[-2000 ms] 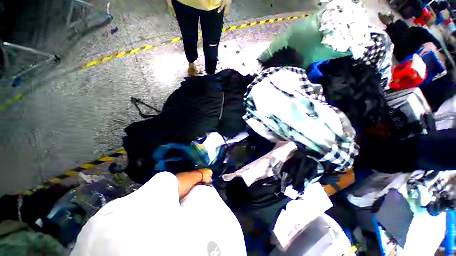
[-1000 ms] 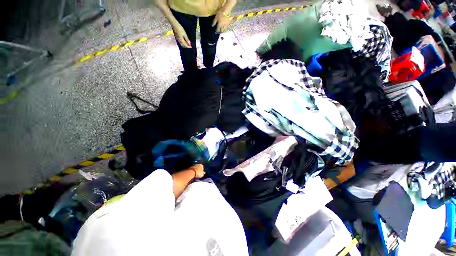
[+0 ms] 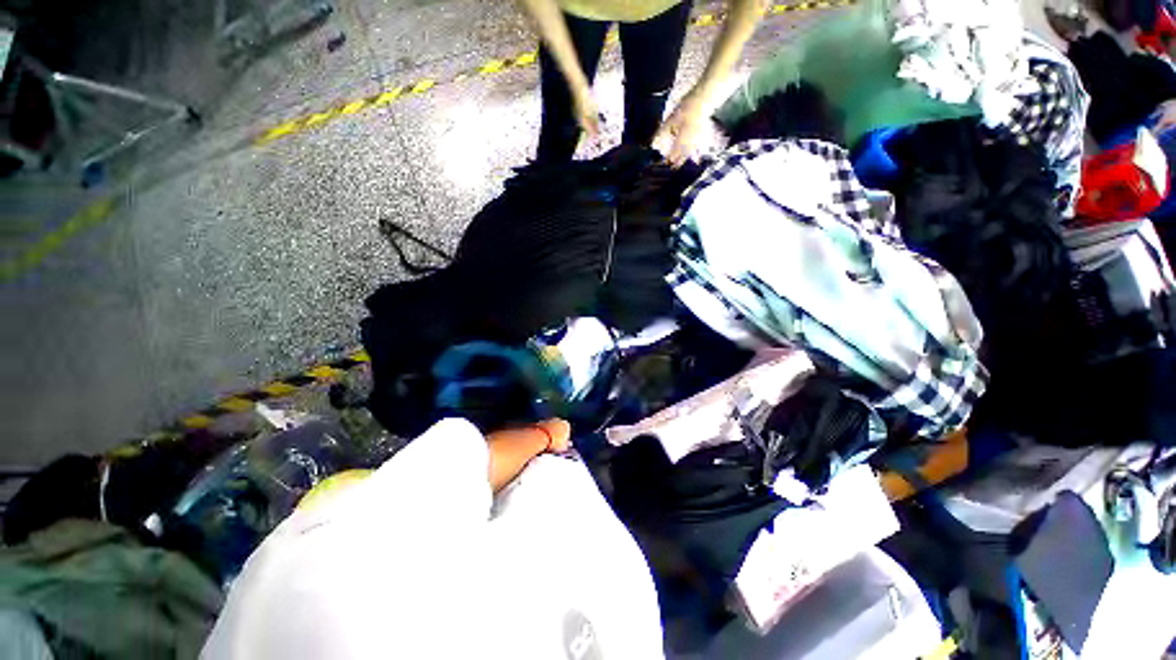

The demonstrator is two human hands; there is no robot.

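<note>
Neither of my hands is in view. Nearest in front of me is a heap of garments. Black garments (image 3: 555, 245) lie piled on its far left side. A black-and-white plaid garment with pale cloth (image 3: 813, 258) lies folded over the heap's right side. A blue garment (image 3: 484, 378) and a pale pinkish cloth (image 3: 722, 402) lie in the nearer part. A white box or card piece (image 3: 815, 548) stands at the lower right.
A person in white (image 3: 451, 554) fills the bottom, a forearm reaching to the heap. Another person (image 3: 632, 65) stands behind it, hands low at the black garments. A green sack (image 3: 825, 77) is behind. Yellow-black tape (image 3: 413, 97) crosses the floor. A red package (image 3: 1119, 181) is at right.
The view has shifted, so the heap sits farther right. The standing person has come closer and lowered both hands toward the black garments. The forearm of the person in white stays by the blue garment.
</note>
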